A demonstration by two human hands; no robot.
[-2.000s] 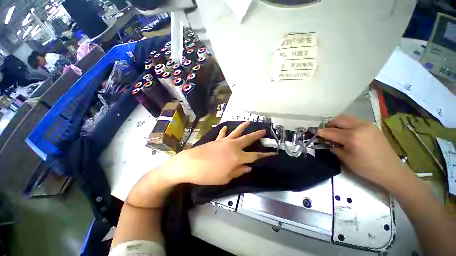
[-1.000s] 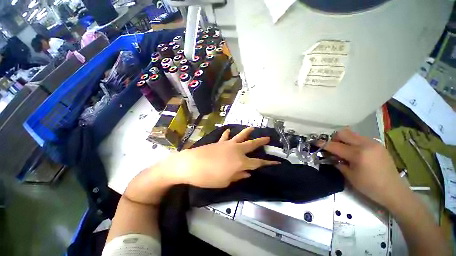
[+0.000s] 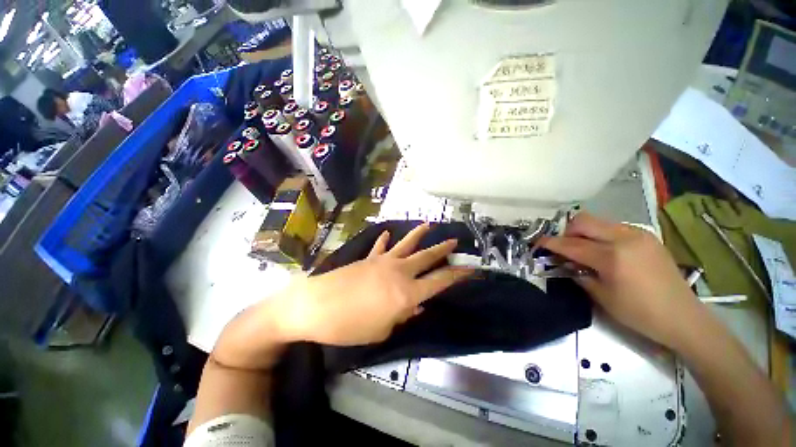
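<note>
Dark trousers point(image 3: 454, 319) lie over the feed plate point(image 3: 497, 393), with a strip of pale lining showing near the clamp. The shiny forked work clamp point(image 3: 515, 249) is on the cloth under the white machine head point(image 3: 524, 166). My left hand point(image 3: 367, 292) lies flat on the cloth left of the clamp, fingers spread, pressing it. My right hand point(image 3: 624, 271) is at the right side of the clamp, thumb and fingers closed on the cloth edge; the fingertips are partly hidden by the clamp.
Thread spools point(image 3: 301, 131) and a yellow and black box point(image 3: 288, 223) stand left of the head. A blue crate point(image 3: 65, 227) with dark garments is farther left. At right are an olive garment piece point(image 3: 711, 236), a white stick point(image 3: 723, 299), paper sheets point(image 3: 729, 153) and a control panel point(image 3: 772, 65).
The camera view has shifted back and forth. Both hands stay at the clamp with nearly the same hold on the cloth. The clamp's metal arms look slightly differently placed.
</note>
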